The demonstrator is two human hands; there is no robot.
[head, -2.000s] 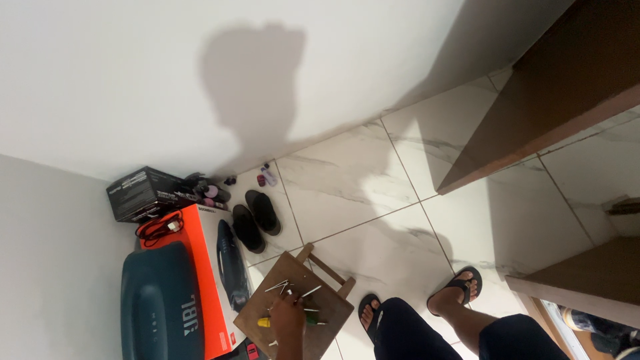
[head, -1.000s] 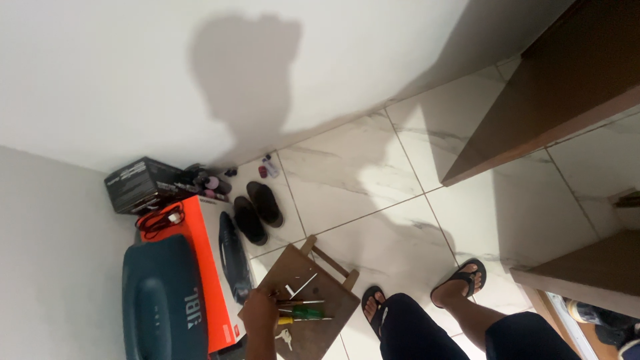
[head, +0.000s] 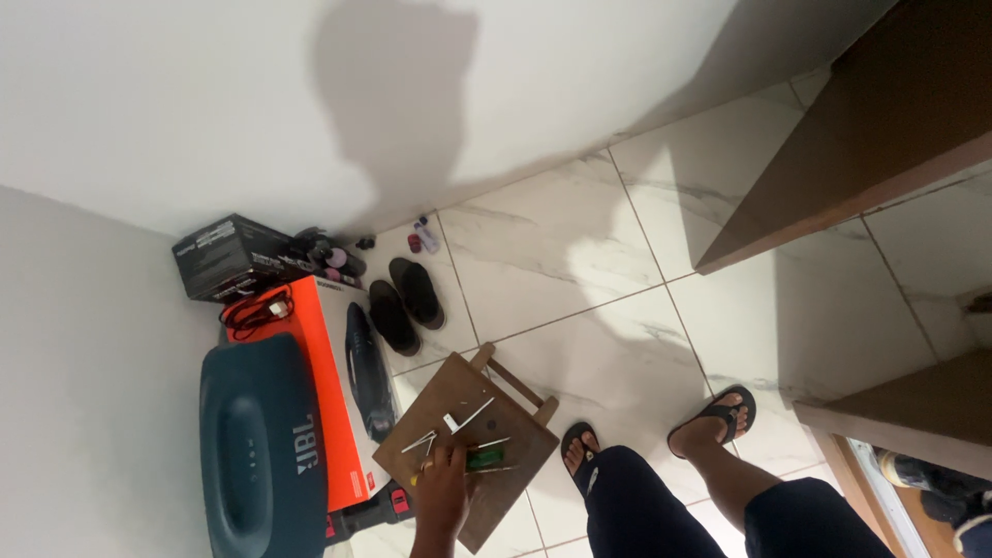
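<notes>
My left hand (head: 443,477) reaches from the bottom edge over a small brown wooden stool (head: 511,426), palm down with fingers bent. It is beside a green-handled screwdriver (head: 484,459). A bit of a yellow handle (head: 415,480) shows at its left edge; whether the fingers grip it cannot be told. Thin metal shafts lie near the green handle. Farther up the stool top are a thin rod with a small white piece (head: 451,422) at its end and a slim forked metal item (head: 421,442). My right hand is out of view.
Left of the stool are a teal JBL speaker (head: 263,442), an orange and white box (head: 329,387), a coiled cable (head: 260,311) and a black box (head: 232,260). Dark shoes (head: 407,306) stand by the wall. My sandalled feet (head: 721,418) and brown wooden furniture (head: 860,139) are at the right.
My left hand has moved from the stool's left edge back over its top, now closer to the green handle. Keys seen on the stool one second ago are no longer visible.
</notes>
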